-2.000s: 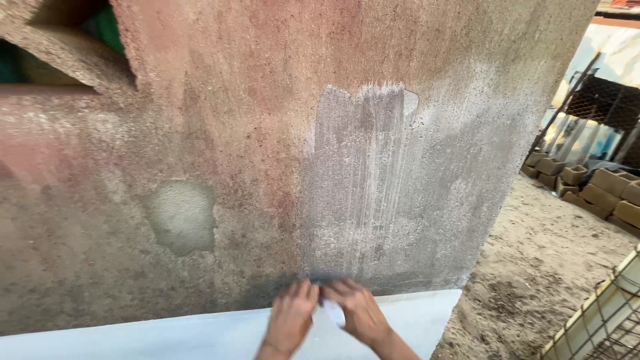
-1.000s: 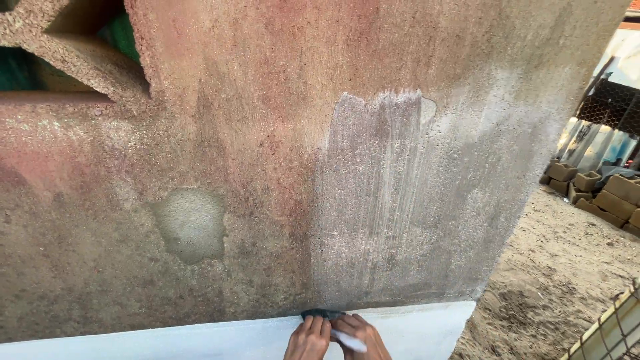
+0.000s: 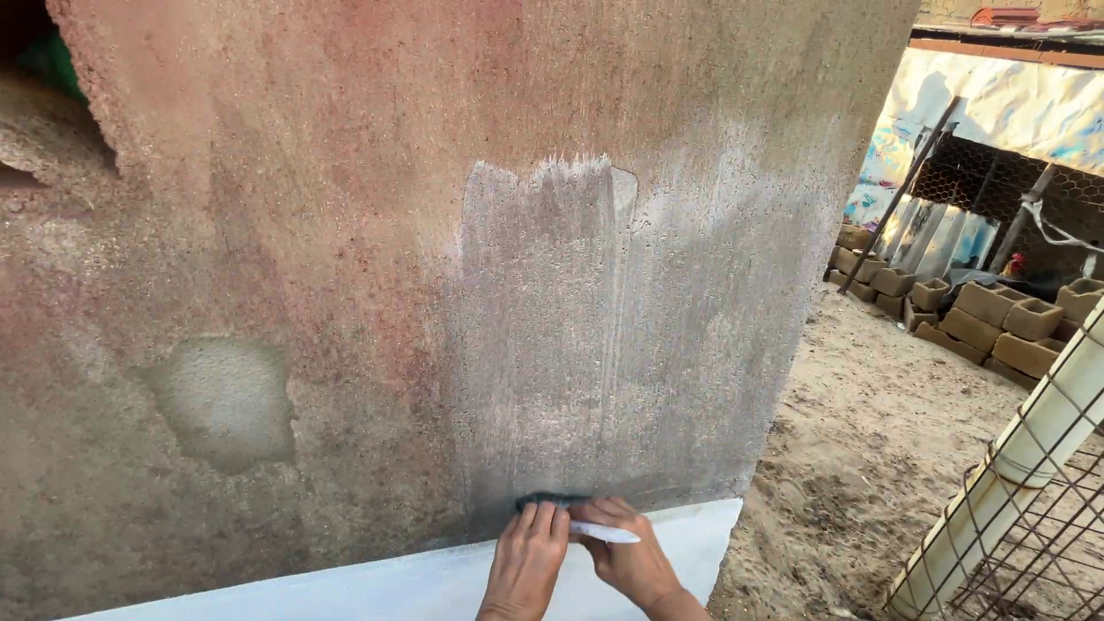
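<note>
Side by side at the lower middle, my left hand (image 3: 528,552) and my right hand (image 3: 619,545) grip a dark, flat-looking tool (image 3: 552,498) pressed near the foot of a rough plastered wall (image 3: 371,259). A white tapered handle (image 3: 608,532) sticks out to the right between my fingers. Most of the tool is hidden by my hands, so its exact kind is unclear. Above them the wall bears a greyish coated patch (image 3: 552,336) with vertical streaks and a ragged top edge. Just below lies a smooth white band (image 3: 362,591).
A pale round patch (image 3: 228,401) marks the wall at left, below a wall opening (image 3: 65,103). Right of the wall's edge are sandy ground (image 3: 862,431), stacked hollow blocks (image 3: 992,319), a wire-mesh pen (image 3: 975,181) and a white pole (image 3: 1009,457) with wire grid.
Both hands stay together at the wall's lower part, still around the dark tool. The view has shifted somewhat, bringing more of the yard into sight at right.
</note>
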